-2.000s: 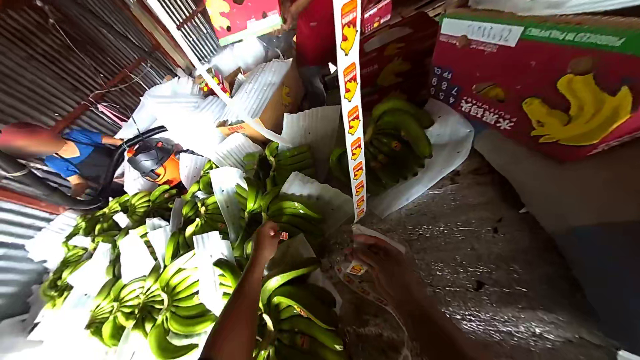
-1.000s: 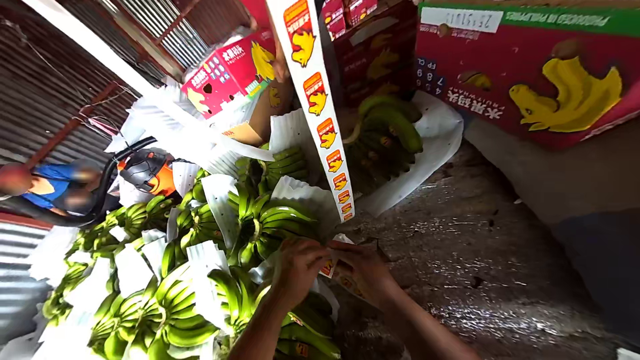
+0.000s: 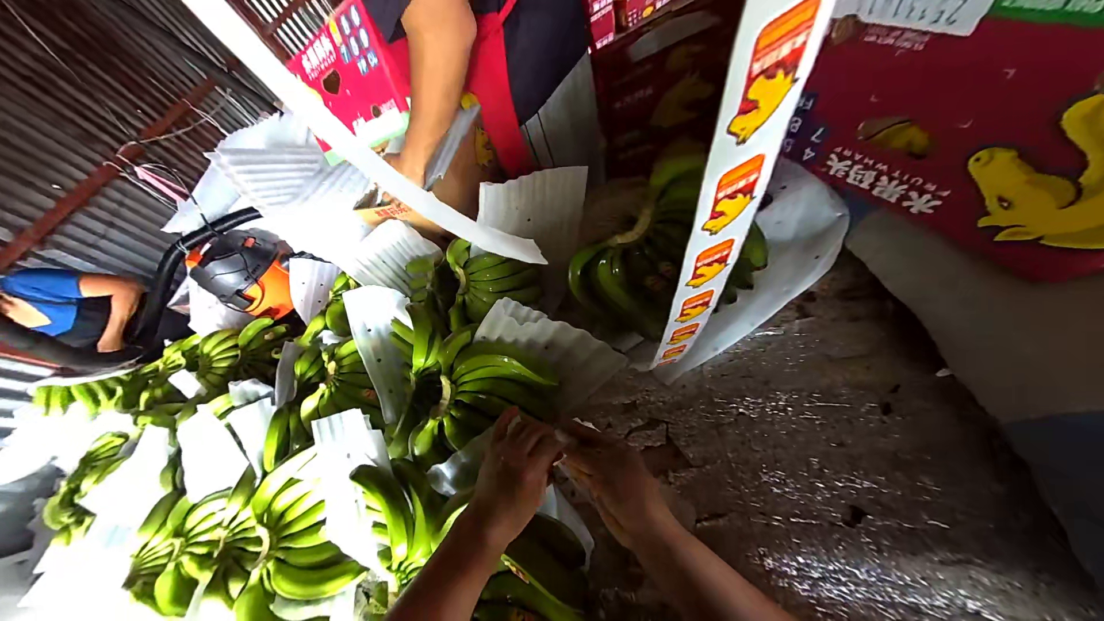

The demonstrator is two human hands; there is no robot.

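My left hand (image 3: 516,474) and my right hand (image 3: 611,479) meet at the lower middle, fingertips together on a small white piece that they mostly hide. Its kind is unclear at this moment. Just beyond my left hand lies a green banana cluster (image 3: 492,379) on white foam sheeting (image 3: 552,345). More green bananas (image 3: 552,561) lie under and beside my left forearm. A strip of banana stickers (image 3: 729,198) hangs down in front of the view, its lower end above my right hand.
Banana clusters (image 3: 293,535) with foam sheets spread across the left. A person's arm (image 3: 435,78) reaches by a carton at the top; another person (image 3: 73,302) is at far left. An orange and black machine (image 3: 241,272) stands behind the bananas. A red fruit carton (image 3: 931,129) is at right.
My hands, apart at first with a sticker strip trailing from the right one, have come together. A person in a red apron now shows by the cartons at the top.
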